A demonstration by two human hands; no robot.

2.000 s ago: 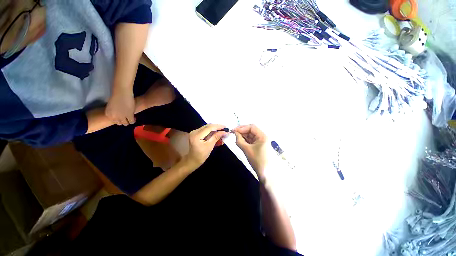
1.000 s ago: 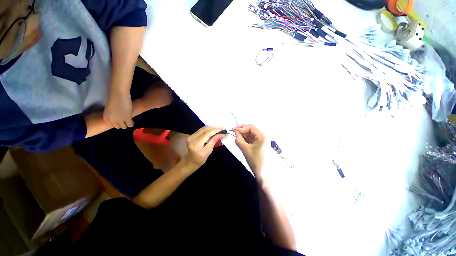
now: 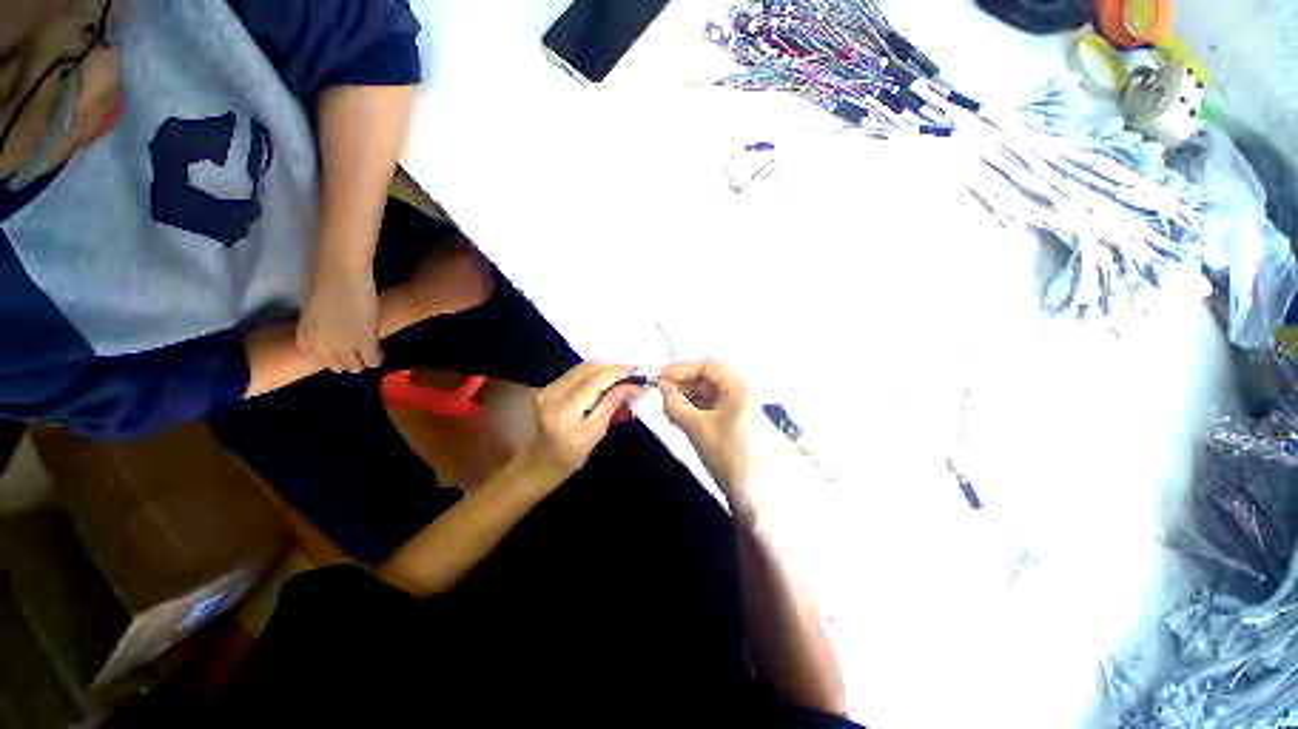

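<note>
My left hand (image 3: 572, 416) is at the table's near edge, its fingertips closed on a small dark connector (image 3: 639, 380). My right hand (image 3: 709, 409) faces it, thumb and finger pinched at the connector's other end on a thin lead wire (image 3: 665, 342), which sticks up between the hands. The fingertips hide most of the wire. A short dark piece with a thin lead (image 3: 783, 420) lies on the table just right of my right hand. Another single harness piece (image 3: 967, 484) lies farther right.
A multicoloured harness bundle (image 3: 868, 64) and white cables (image 3: 1096, 200) lie at the far side. A wire loop (image 3: 750, 167), a smartphone (image 3: 605, 34), an orange round item (image 3: 1135, 17) and grey cable heaps (image 3: 1231, 641) also show. A person (image 3: 185, 214) sits at the left, above a cardboard box (image 3: 171, 527).
The hands stay together at the table edge, with only slight finger movement. The thin wire between them has changed its angle a little. The view has shifted slightly.
</note>
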